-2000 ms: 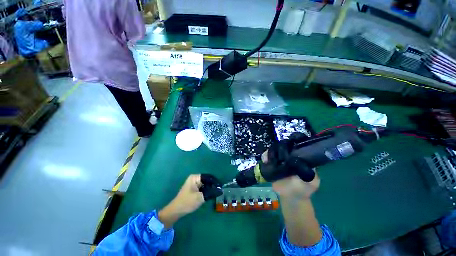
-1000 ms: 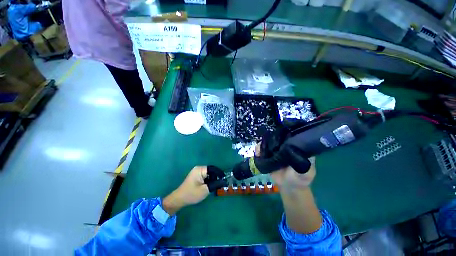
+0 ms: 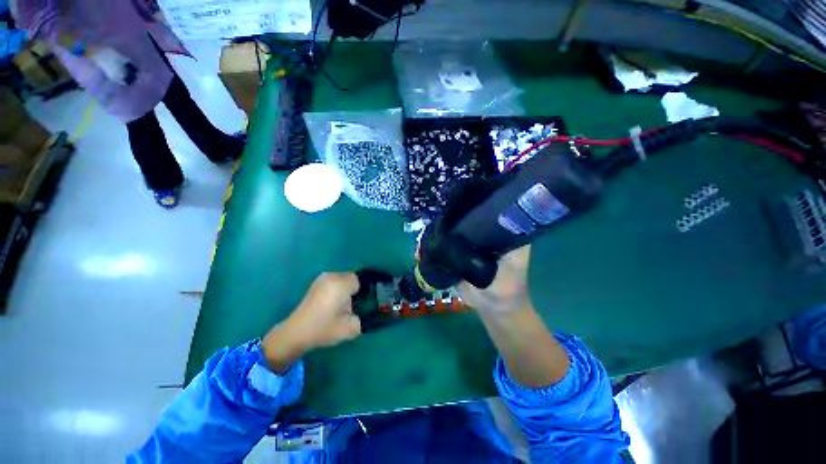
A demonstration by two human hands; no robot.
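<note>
My right hand (image 3: 485, 272), with black finger coverings, is closed around a thick black electric screwdriver (image 3: 534, 204). Its tip points down and left over the jig. The jig (image 3: 426, 306) is a short bar with an orange lower edge and a row of small dark-and-silver pieces. The screwdriver hides part of its top. My left hand (image 3: 340, 304), also with black finger coverings, grips the jig's left end between thumb and fingers. The screwdriver's very tip is hidden or too small to tell.
Behind the jig are a divided black parts tray (image 3: 444, 163), a clear bag of screws (image 3: 367, 168) and a white disc (image 3: 313, 188). Two rows of silver pieces (image 3: 702, 208) lie at right. The screwdriver's cable (image 3: 688, 131) runs off right. A person in pink (image 3: 109, 54) stands at upper left.
The screwdriver has swung from nearly level to steeper, its tip now over the jig. My left hand has gone from near the screwdriver's tip to the jig's left end. The camera view has tilted down.
</note>
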